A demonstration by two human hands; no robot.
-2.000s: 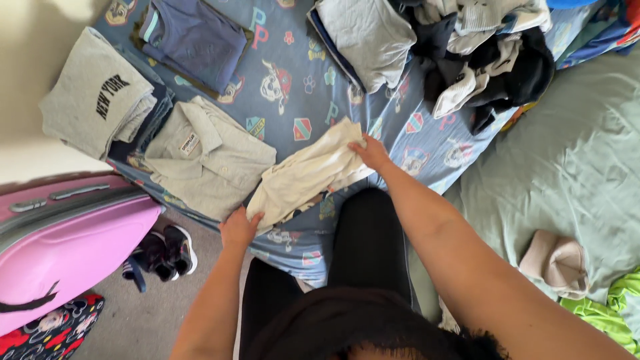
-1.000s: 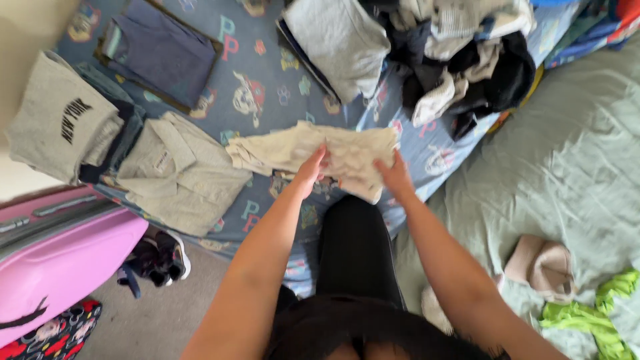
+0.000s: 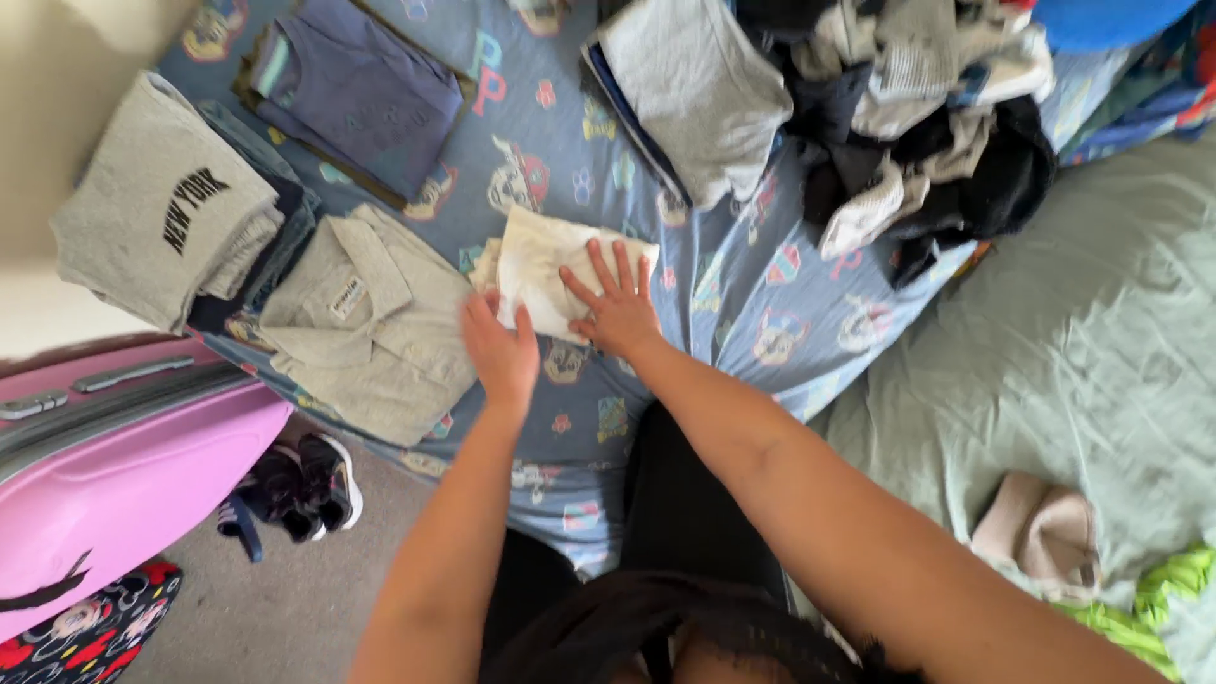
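A folded cream cloth garment (image 3: pixel 537 261) lies on the blue patterned bed sheet (image 3: pixel 608 399). My right hand (image 3: pixel 616 302) rests flat on its right part, fingers spread. My left hand (image 3: pixel 501 347) is at its lower left edge, slightly blurred, fingers apart, and also beside the folded beige collared shirt (image 3: pixel 408 351). Further left is a stack topped by a folded grey garment with black lettering (image 3: pixel 157 204). A folded blue-grey T-shirt (image 3: pixel 366 100) lies above the collared shirt, and a folded light grey garment (image 3: pixel 698 90) lies on a small stack at the top middle.
A loose heap of clothes (image 3: pixel 950 123) is at the upper right. A green sheet (image 3: pixel 1073 332) with a beige cloth item (image 3: pixel 1040 532) and a lime green cloth (image 3: pixel 1121 636) covers the right side. A pink suitcase (image 3: pixel 142 456) and dark shoes (image 3: pixel 318 484) stand at the lower left.
The cream garment, long and held by both hands before, is now folded smaller and lies on the sheet. My left hand has moved left towards the collared shirt; my right hand now presses flat.
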